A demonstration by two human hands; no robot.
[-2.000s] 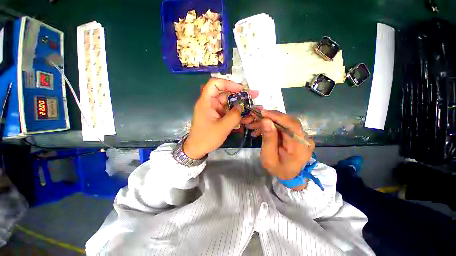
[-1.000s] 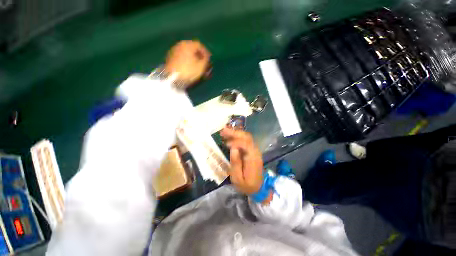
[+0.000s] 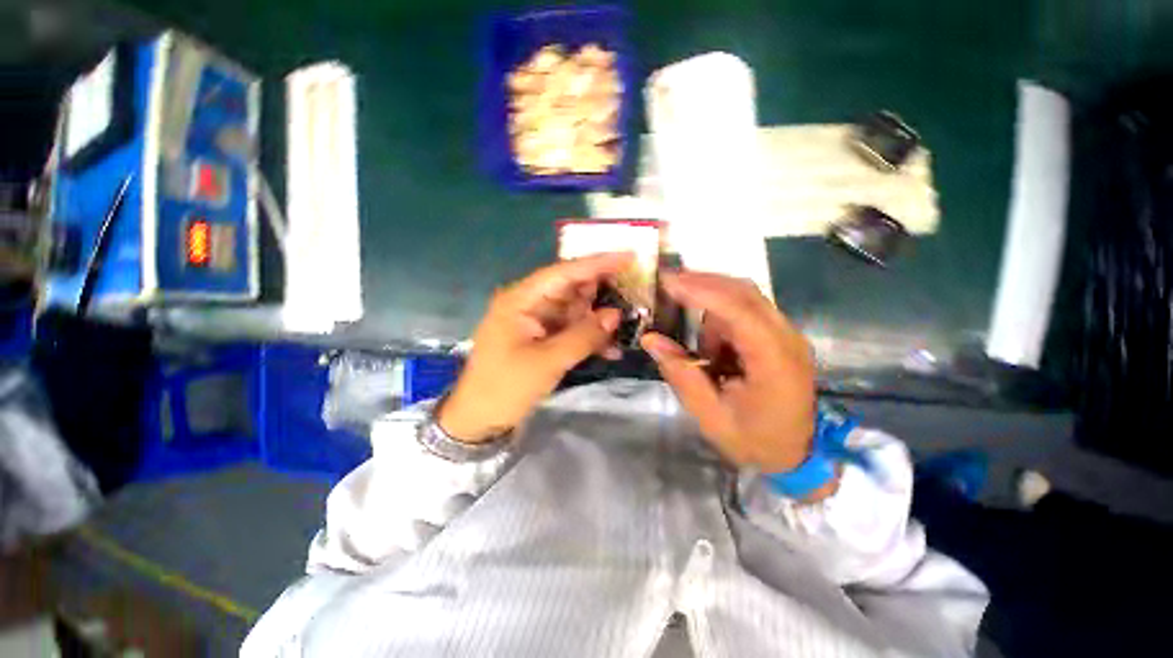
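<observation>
My left hand (image 3: 534, 347) holds a small dark watch case (image 3: 628, 324) over the bench's front edge. My right hand (image 3: 746, 373) meets it there, its fingers at the case; a short pale tip shows between them, blurred, and I cannot tell whether it is the tweezers. A small square pad (image 3: 598, 237) with a cream centre and red-brown border lies just behind the hands, partly hidden. The sticker sheet (image 3: 705, 142) lies behind them across the cream ribbed strip (image 3: 823, 180). Two more watch cases (image 3: 888, 138) stand on the strip's right end.
A blue bin (image 3: 499, 97) holds loose tan pieces (image 3: 563, 113). At the left are a blue-white box (image 3: 206, 180) with red digits and another sticker sheet (image 3: 322, 199). At the right are a plain white strip (image 3: 1033, 225) and the glossy black tray (image 3: 1132, 270).
The view swung right and came back. My left arm, stretched across the bench a second ago, is back in front with my right hand. Two cases stand on the strip, where three stood before.
</observation>
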